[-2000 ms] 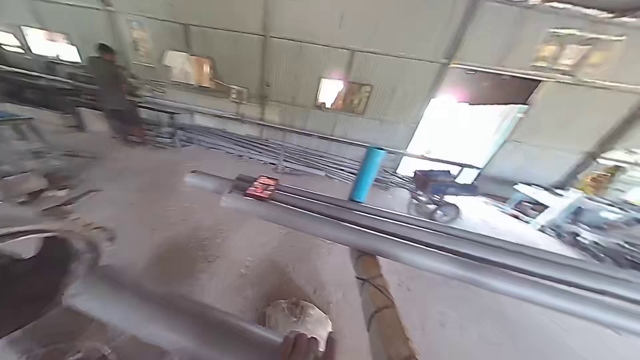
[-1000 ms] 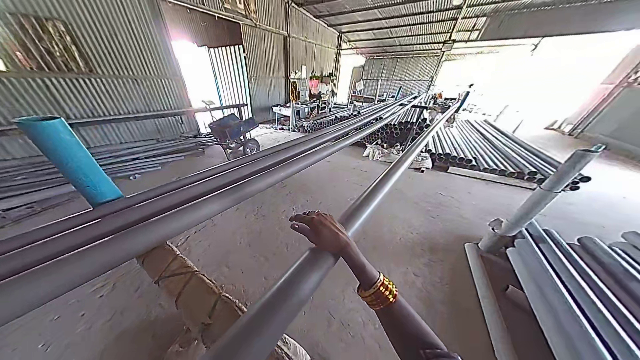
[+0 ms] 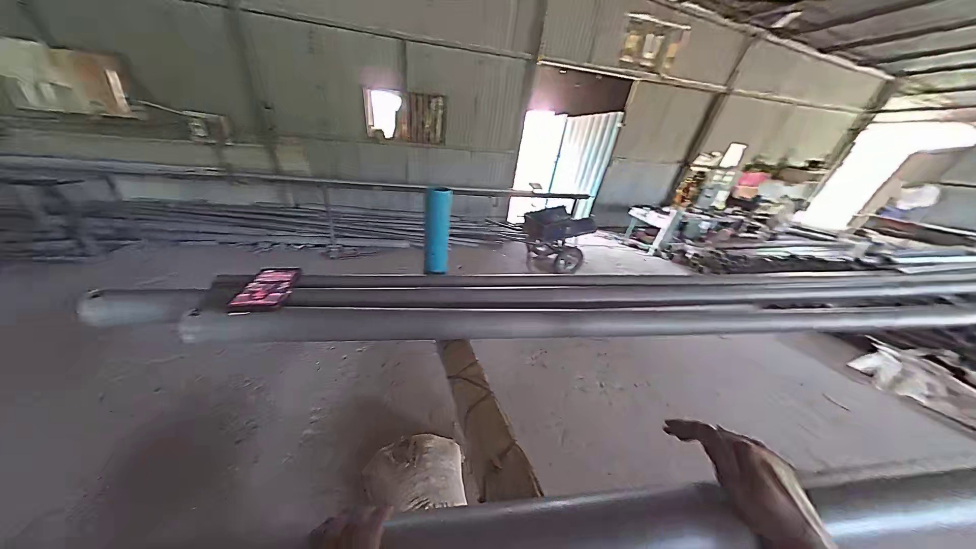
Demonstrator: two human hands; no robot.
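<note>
A thick grey pipe crosses the bottom edge of the head view. My right hand lies against its upper side, fingers stretched to the left and not wrapped around it. At the pipe's left part, only the fingers of my left hand show, cut off by the frame; their grip cannot be made out. Farther forward, several long grey pipes lie side by side, with a phone-like flat object with a lit pink and red face resting across their left ends.
Beneath the pipes runs a wrapped beam, beside a pale wrapped post or bundle. A blue upright pipe stands behind the long pipes. A wheeled cart is near the doorway, and a cluttered table stands farther right.
The view has swung left since one second ago. My right hand is still at the pipe, and my left hand's fingers now show at the bottom edge.
</note>
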